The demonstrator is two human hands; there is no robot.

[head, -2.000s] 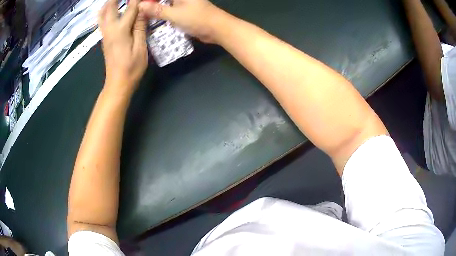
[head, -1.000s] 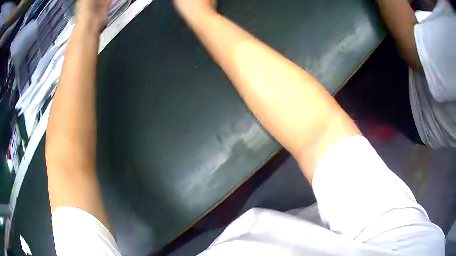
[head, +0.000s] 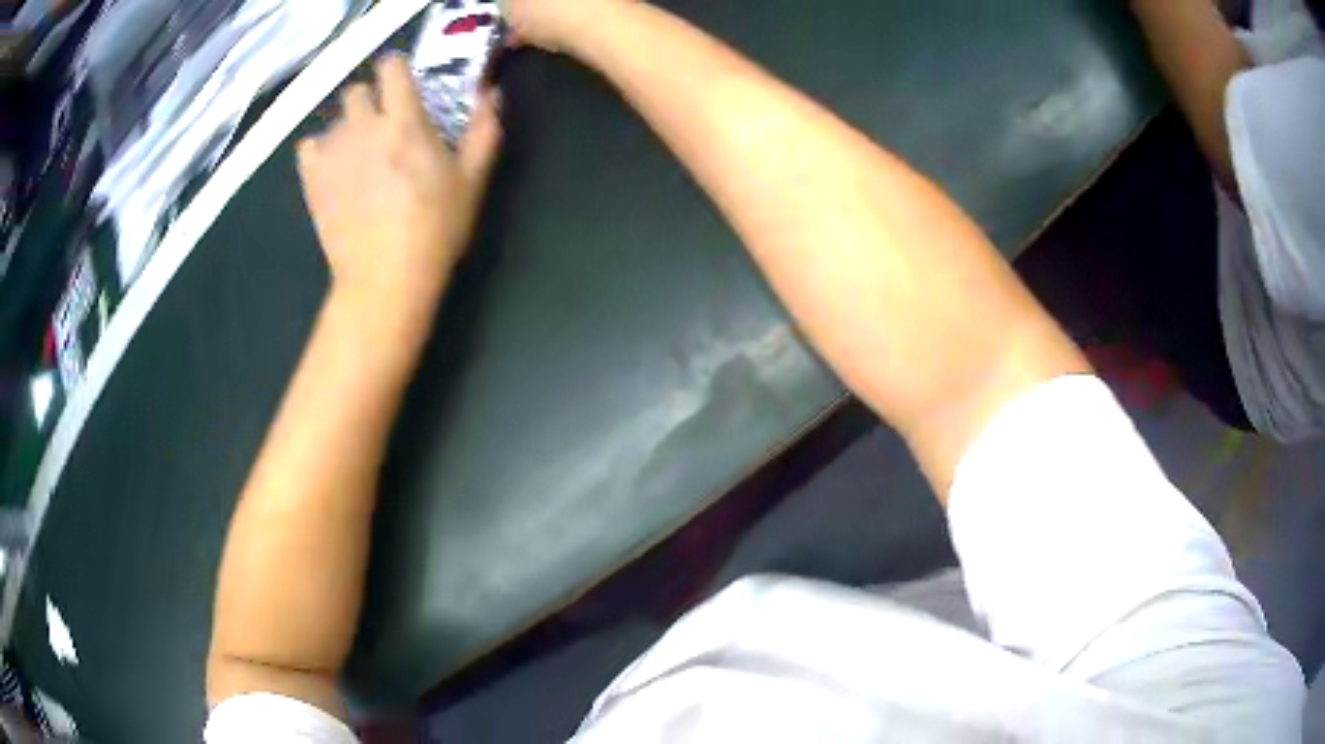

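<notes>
A pale grey-white phone unit [head: 452, 73] shows at the top edge of the view, with a small red part [head: 464, 25] near its upper end. My left hand [head: 395, 189] has its thumb and fingers around the lower end of the unit. My right hand [head: 549, 21] is at the top edge, close to the unit's right side; its fingers are cut off or hidden, so I cannot tell what they hold.
A worn dark green worktop [head: 610, 291] lies under my arms. A white edge strip [head: 182, 240] curves along its far left side, with blurred white sheets or bags [head: 189, 116] beyond. Another person's arm and white sleeve [head: 1279, 175] are at the upper right.
One second ago both hands were cut off at the top edge and no unit showed. Now my left hand is back lower in view at the unit, and my right hand is still at the top.
</notes>
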